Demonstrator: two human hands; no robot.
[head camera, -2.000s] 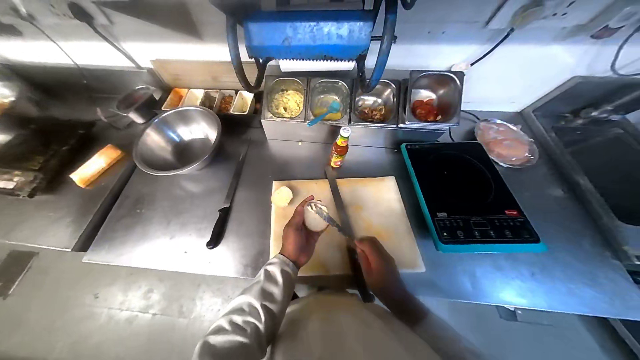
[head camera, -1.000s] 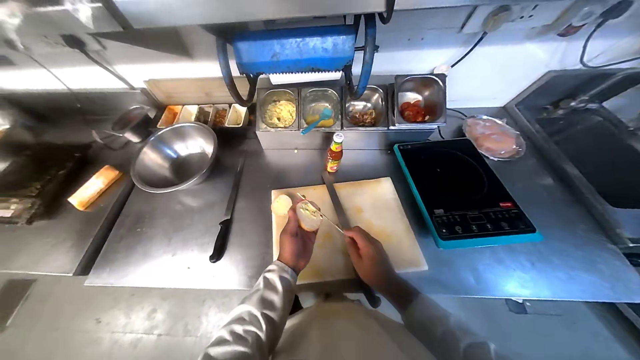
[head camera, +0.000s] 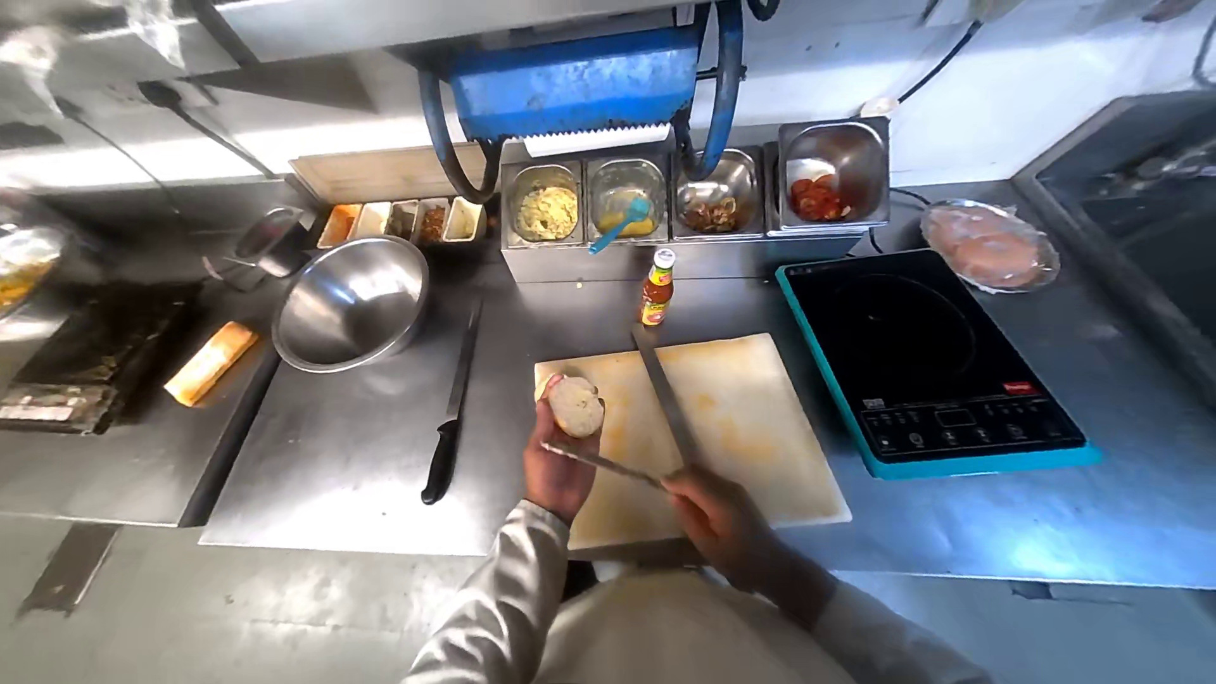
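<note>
My left hand (head camera: 560, 470) holds a round slice of bread (head camera: 576, 407) with a pale spread on its face, above the left part of a white cutting board (head camera: 779, 456). In my right hand (head camera: 717, 518) is a thin metal utensil (head camera: 608, 464), its smeared tip just below the bread; whether it is a spoon or a small knife I cannot tell. A long knife (head camera: 668, 394) lies across the board, its lower end hidden by my right hand. Left of the board rests a second knife (head camera: 456, 408) with a black handle. A sauce bottle (head camera: 656, 290) stands behind the board.
A steel bowl (head camera: 351, 304) stands at left, near a bread loaf (head camera: 211, 364). Steel pans of food (head camera: 546, 211) line the back beneath a blue dispenser (head camera: 575, 81). At right are an induction cooktop (head camera: 921, 361) and a wrapped plate of pale food (head camera: 990, 247).
The utensil, over the bread face one second ago, has moved down below it. The second round piece, earlier on the board's left edge, no longer shows apart from the held bread.
</note>
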